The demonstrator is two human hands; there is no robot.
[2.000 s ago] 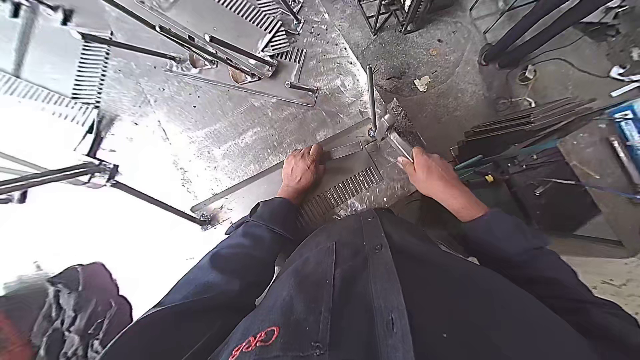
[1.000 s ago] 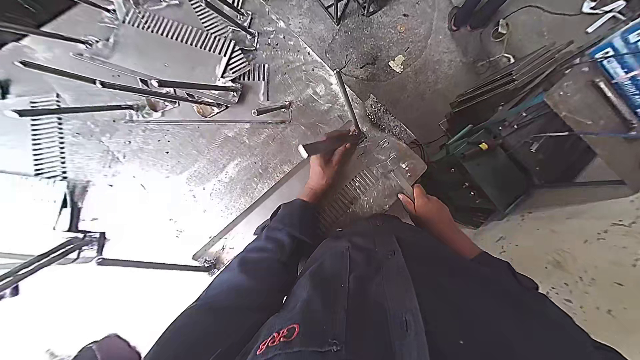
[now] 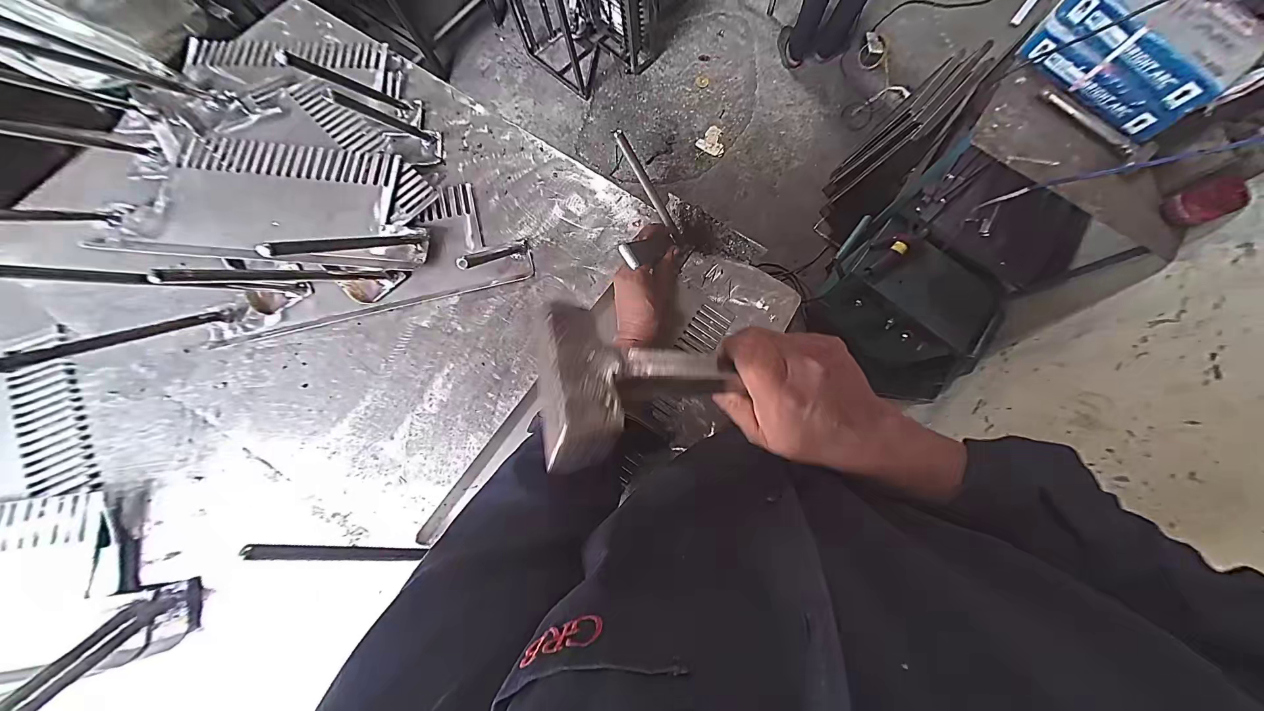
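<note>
In my right hand (image 3: 810, 405) is the handle of a heavy steel hammer (image 3: 583, 390), raised near my body, its head slightly blurred. My left hand (image 3: 644, 296) grips a short dark metal bar (image 3: 642, 252) at the far part of a slotted metal plate (image 3: 750, 286). A thin metal rod (image 3: 644, 178) stands up just beyond my left fingers. The lower end of the bar and the near part of the plate are hidden by my hands, the hammer and my clothing.
Slotted metal plates (image 3: 286, 158) with welded rods lie on the steel table (image 3: 395, 395) at left. Flat metal strips (image 3: 904, 128), a dark green metal box (image 3: 889, 326) and blue cartons (image 3: 1126, 64) are at right. Another person's legs (image 3: 829, 30) show at the top.
My left hand, earlier flat on the workpiece, now holds the bar. My right hand has raised the hammer and brought it leftward in front of my body.
</note>
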